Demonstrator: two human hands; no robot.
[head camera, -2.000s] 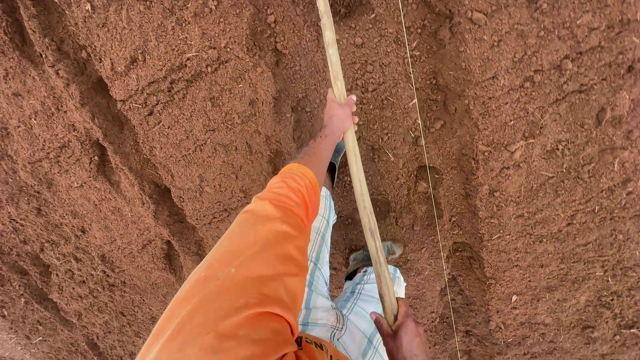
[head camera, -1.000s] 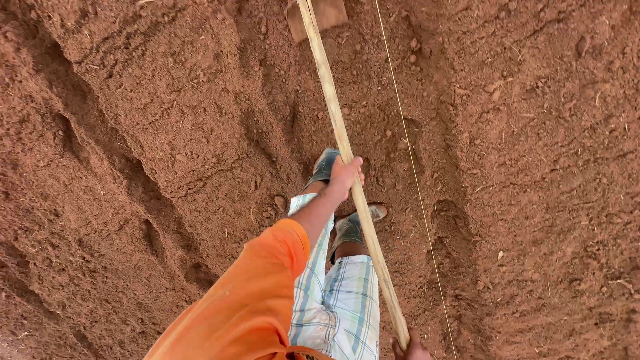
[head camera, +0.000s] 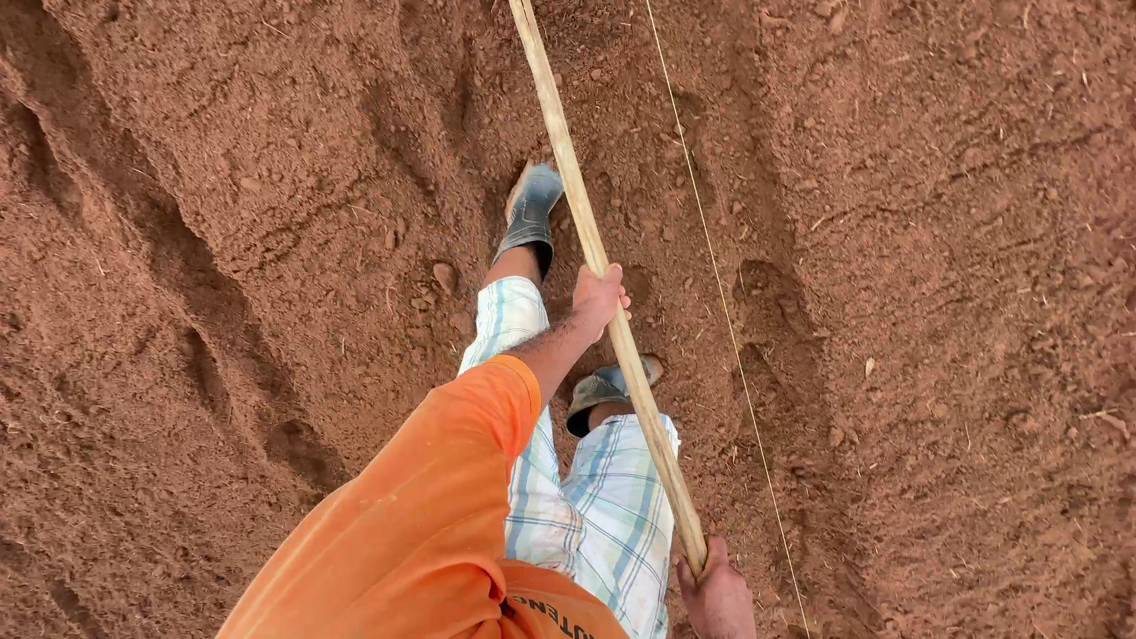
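Observation:
A long pale wooden handle (head camera: 577, 182) slants from the top centre down to the lower right. My left hand (head camera: 601, 297) is closed around its middle, with the arm in an orange sleeve. Near the handle's lower end, my right hand (head camera: 717, 590) grips it by my plaid shorts (head camera: 621, 497). The tool's head lies out of view past the top edge. A thin taut string (head camera: 723, 297) runs over the soil to the right of the handle.
Loose reddish-brown soil (head camera: 958, 266) surrounds me. A furrow (head camera: 191, 266) with dents crosses the left side. My rubber boots (head camera: 535, 204) stand on the soil, one farther forward. A small clod (head camera: 445, 277) lies left of them.
The flat tool head that showed at the top one second ago is out of view. One boot has moved forward, away from the other. Both hands still hold the handle.

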